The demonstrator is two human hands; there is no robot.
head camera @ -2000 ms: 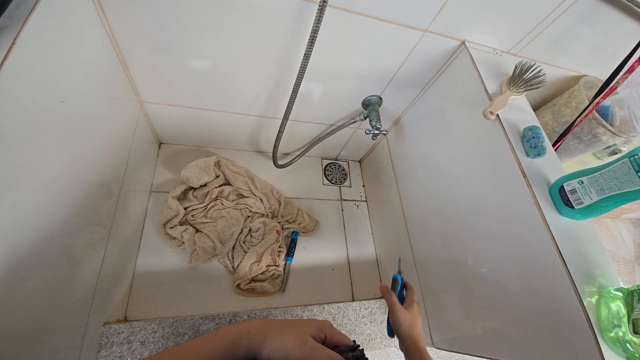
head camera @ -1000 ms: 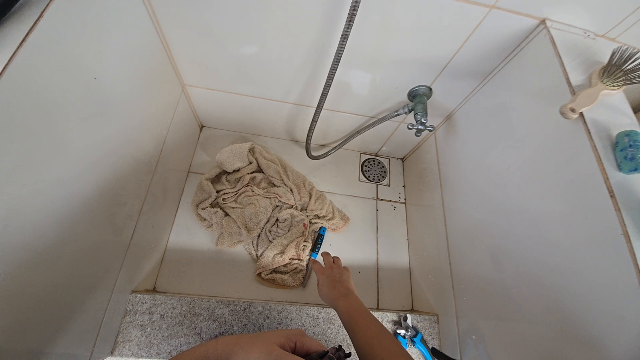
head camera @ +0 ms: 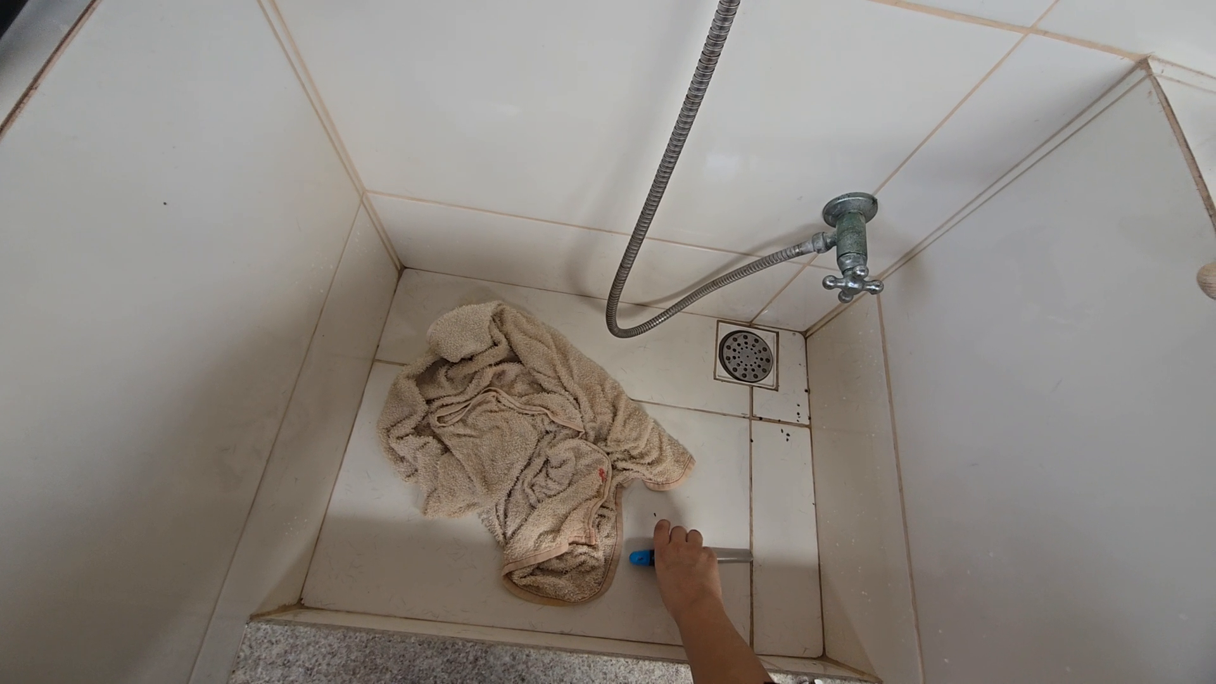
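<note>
My right hand (head camera: 688,573) is closed around a blue-handled tool (head camera: 642,558) low over the tiled floor of the recess. The blue handle end sticks out to the left of the fingers, and a thin metal shaft or blade points right; the tool's exact kind cannot be told. A crumpled beige terry towel (head camera: 532,427) lies just left of the hand, not touching it. My left hand is out of view.
A round floor drain (head camera: 747,355) is set in the back right corner. Above it, a wall valve (head camera: 851,249) joins a flexible metal hose (head camera: 665,180) that loops down. Tiled walls stand on three sides, with a speckled stone ledge (head camera: 427,657) in front.
My right hand put down blue-handled pliers on the front ledge and took the blue-handled tool from beside the towel. The tool has turned sideways. My left hand has left the view.
</note>
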